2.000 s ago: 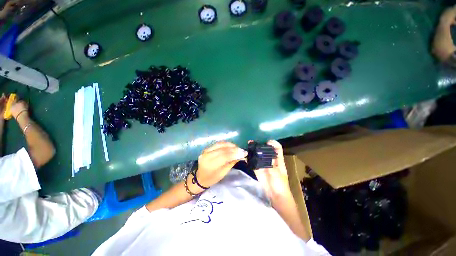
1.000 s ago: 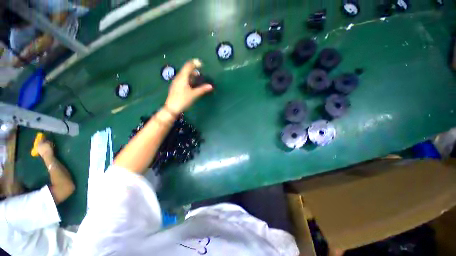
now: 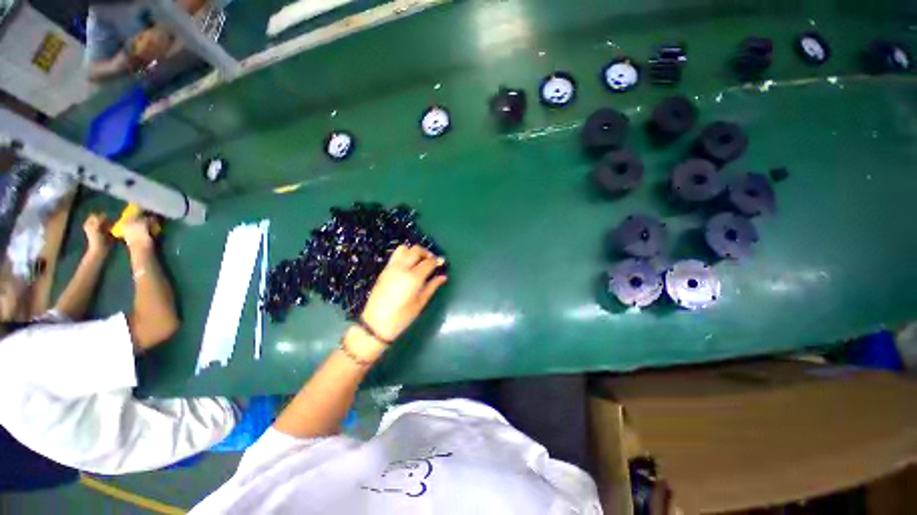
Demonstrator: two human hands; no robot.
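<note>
My left hand [image 3: 402,292] is over the right edge of the loose heap of small glossy black pieces [image 3: 347,251], fingers bent and close together. Whether a piece is between them cannot be told. My right hand is not in view. A dark round housing [image 3: 510,106] lies in the far row, between units with pale faces and black rims [image 3: 435,122]. Matte black hubs with centre holes [image 3: 697,179] stand grouped right of the heap; two nearest me have shiny grey tops [image 3: 693,284].
An open brown carton [image 3: 754,433] is below the worktop edge at right. Pale strips [image 3: 230,297] lie left of the heap. At left, a neighbour's hands hold a yellow-handled tool [image 3: 127,220], near a grey-white metal upright [image 3: 101,173] and a blue bin [image 3: 118,123].
Both hands held a ribbed black housing near my lap; then my left hand reached to the far row. Now it is back at the heap, and a dark housing lies in the row. My right hand has left view.
</note>
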